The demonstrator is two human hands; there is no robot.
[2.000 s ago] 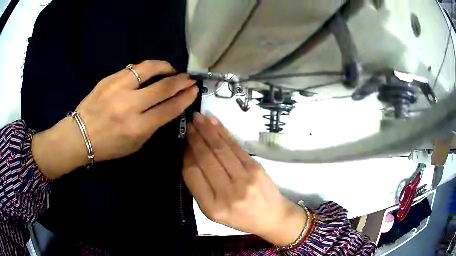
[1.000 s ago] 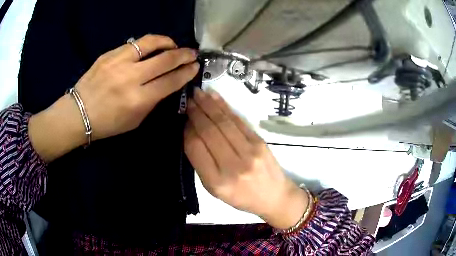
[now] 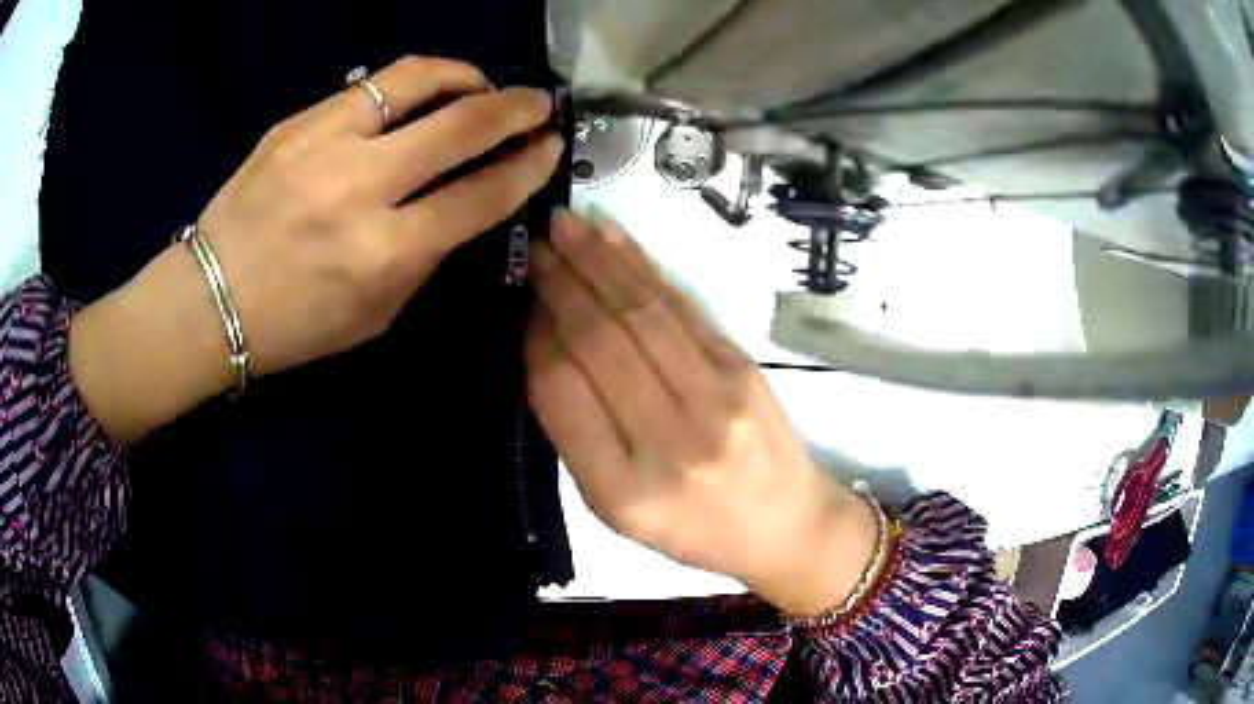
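Note:
A large black garment panel covers the left of the table and reaches under the cream machine head. A zipper with glinting teeth runs along its right edge, with a silvery slider between my hands. My left hand lies on the panel, thumb hidden, fingertips at the cloth edge close to the machine head. My right hand lies along the zipper edge, fingertips just right of the slider. Whether its fingers pinch the tape is hidden. The presser foot is not visible.
A coil spring post hangs right of my hands. A blurred pale curved bar crosses at the right. Red-handled scissors lie at the right table end, beside a white open tray with black pieces.
The panel, zipper slider and both hands have moved up in the picture, toward the machine head. The machine parts have shifted right and slightly up in view. Both hands keep nearly the same pose.

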